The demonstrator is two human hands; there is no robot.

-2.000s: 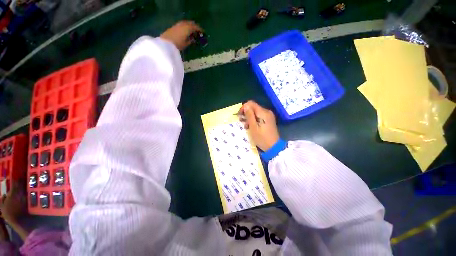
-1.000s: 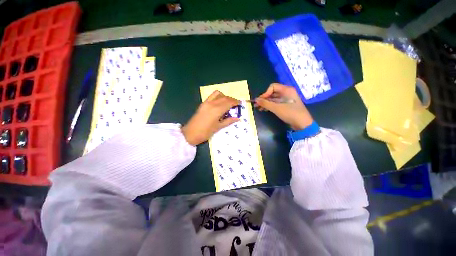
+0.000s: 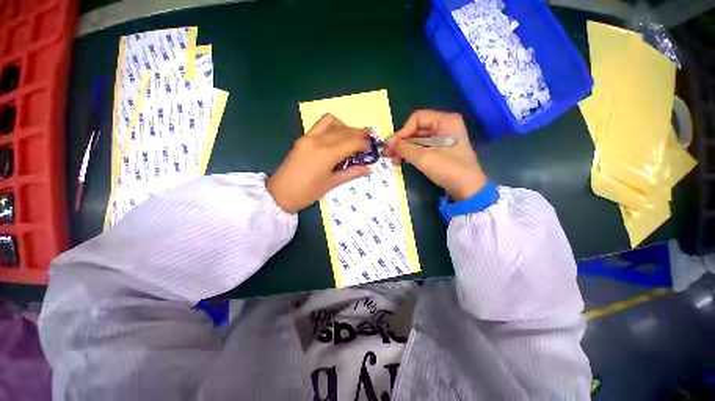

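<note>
My left hand [image 3: 320,158] holds a small dark glossy electronic module [image 3: 361,159] between thumb and fingers, above the upper part of the adhesive sheet. My right hand [image 3: 441,153] grips thin pale tweezers [image 3: 436,142] like a pen. The tweezers' tip end and my right fingertips are at the module's right side; the fingers hide the exact contact. The adhesive sheet [image 3: 368,227], white with blue print and yellow edges, lies under both hands on the dark green bench. A blue band is on my right wrist.
Spare adhesive sheets [image 3: 168,117] overlap at the left, beside a slim tool [image 3: 86,160] and a red tray [image 3: 35,157] with dark units. A blue bin [image 3: 568,90] of white pieces stands at the upper right. Yellow sheets [image 3: 631,117] lie at the far right, partly over a pale roll [image 3: 682,123].
My left hand has come back from the green surface beyond the rail and now holds a module over the sheet. My right hand has brought the tweezers against or close to it. The view has shifted.
</note>
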